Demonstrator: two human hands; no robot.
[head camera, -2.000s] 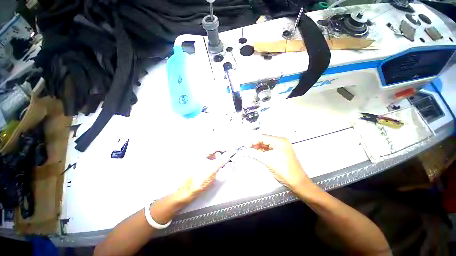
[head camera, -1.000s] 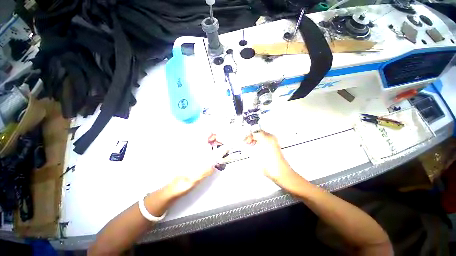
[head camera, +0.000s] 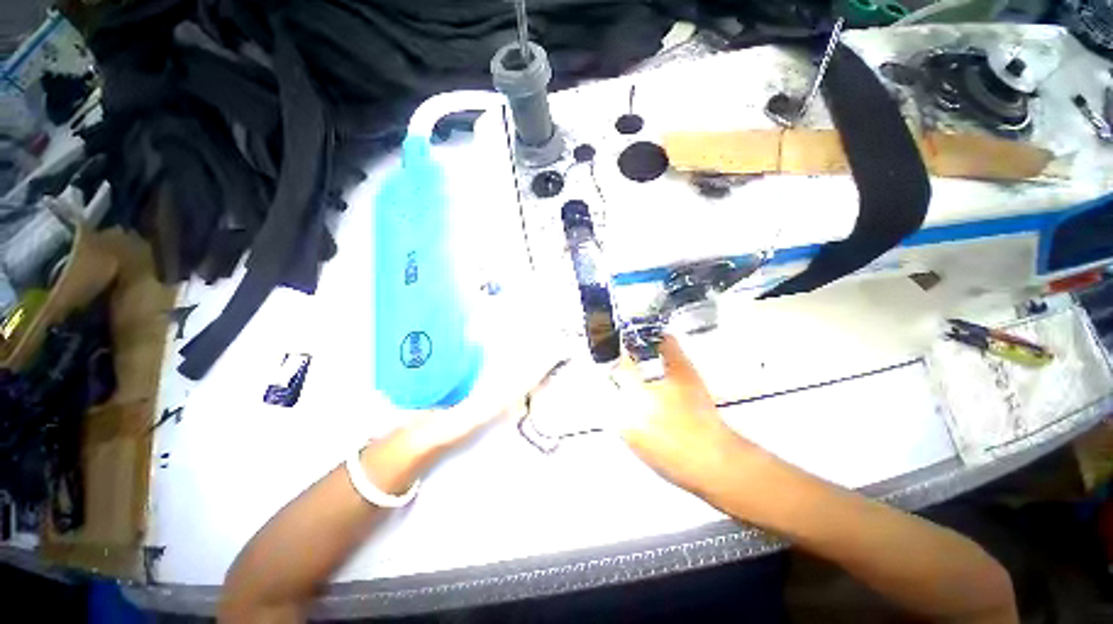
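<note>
The white sewing machine (head camera: 781, 226) stands across the table, with its needle area (head camera: 637, 335) at the left end of the head. My right hand (head camera: 669, 408) is right at the needle area, its fingertips close to the presser foot. My left hand (head camera: 507, 396) reaches in from the left, just in front of the needle area, and is washed out by glare. A thin dark line or thread edge (head camera: 549, 441) shows between the hands on the table. What my fingers hold is too overexposed to tell. The light-blue plastic guard (head camera: 415, 305) stands left of the needle, beside my left hand.
A small dark label (head camera: 287, 380) lies on the table at left. Black fabric strips (head camera: 208, 134) are heaped behind. A curved black strip (head camera: 881, 171) hangs over the machine head. Yellow-and-black snips (head camera: 998, 343) lie on a clear plastic sheet (head camera: 1037, 396) at right. Brown board (head camera: 116, 439) is far left.
Both hands have moved forward to the needle area. The machine head and blue guard look larger and nearer.
</note>
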